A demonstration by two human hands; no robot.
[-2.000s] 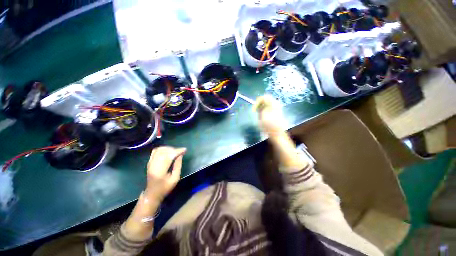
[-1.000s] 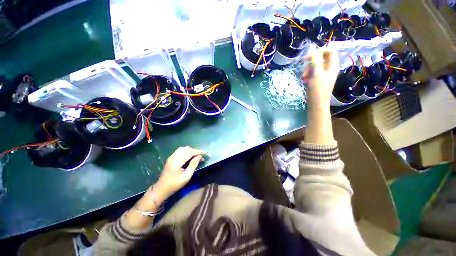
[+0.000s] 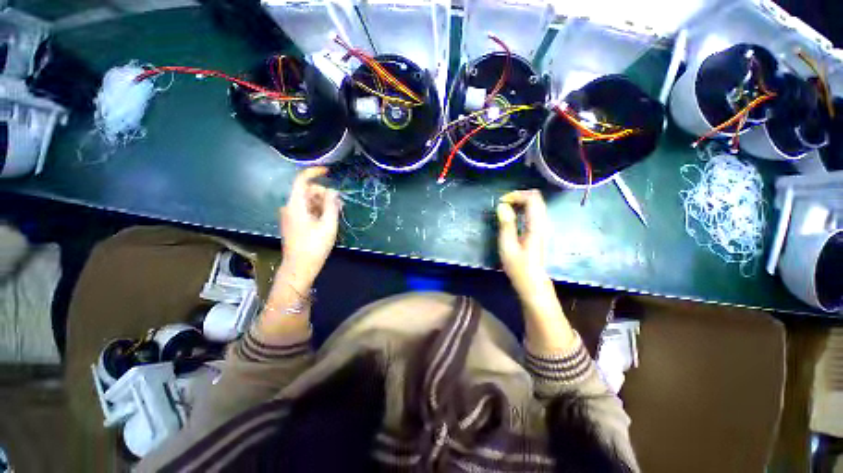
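Four white camera housings with black interiors and red, orange and yellow wires stand in a row, open ends up; one is the housing (image 3: pixel 396 111) left of the middle. My left hand (image 3: pixel 308 226) is at the bench's front edge below the left housings, fingers curled, beside a few thin loose strands (image 3: pixel 370 201). My right hand (image 3: pixel 525 238) is over the front edge below the right housings, thumb and fingers close together, with a yellow spot at a fingertip. Whether either hand holds a thin strand cannot be told. Neither hand touches a housing.
A heap of white strands (image 3: pixel 726 208) lies right, another heap (image 3: pixel 123 103) left. A slim rod-like tool (image 3: pixel 631 200) lies by the right housing. More units stand at both bench ends. Cartons are below the edge; the left carton (image 3: pixel 111 268) holds white units.
The view has turned left, so the housings appear further right. My right hand has come back from beside the right-hand strand heap to in front of the row. Both hands are now nearer each other.
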